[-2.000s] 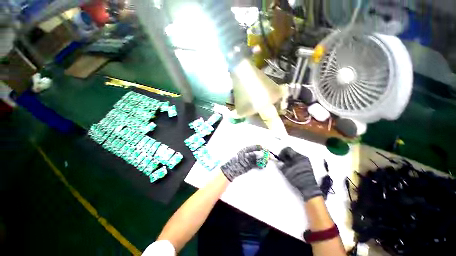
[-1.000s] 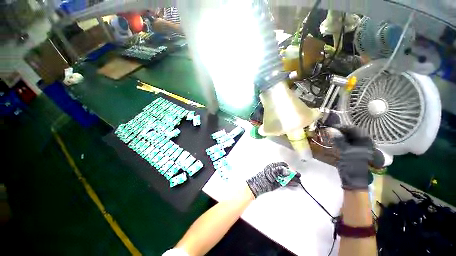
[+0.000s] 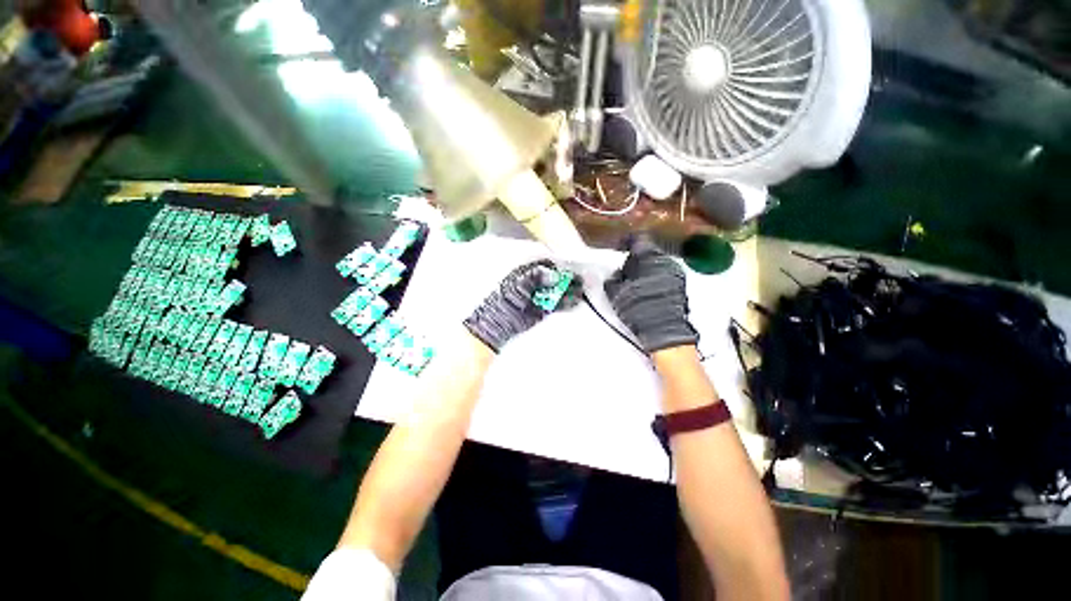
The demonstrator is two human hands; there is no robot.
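My left hand (image 3: 513, 305), in a grey-black knit glove, holds a small green circuit board (image 3: 553, 289) between its fingertips over the white work sheet (image 3: 517, 393). A black lead wire (image 3: 608, 318) trails from near the board and passes under my right hand. My right hand (image 3: 649, 298), in a dark glove, is just right of the board, below the pale nozzle of the fume hood (image 3: 476, 129). Its fingertips are blurred, and what they hold cannot be told.
Rows of green boards (image 3: 200, 317) lie on a black mat (image 3: 308, 282) at left, with several loose ones beside the sheet. A black wire pile (image 3: 928, 382) is at right. A white fan (image 3: 752, 88) stands behind my hands.
The view has shifted. My right hand was raised near the fan one second ago and has come down beside the board. My left hand still holds a board.
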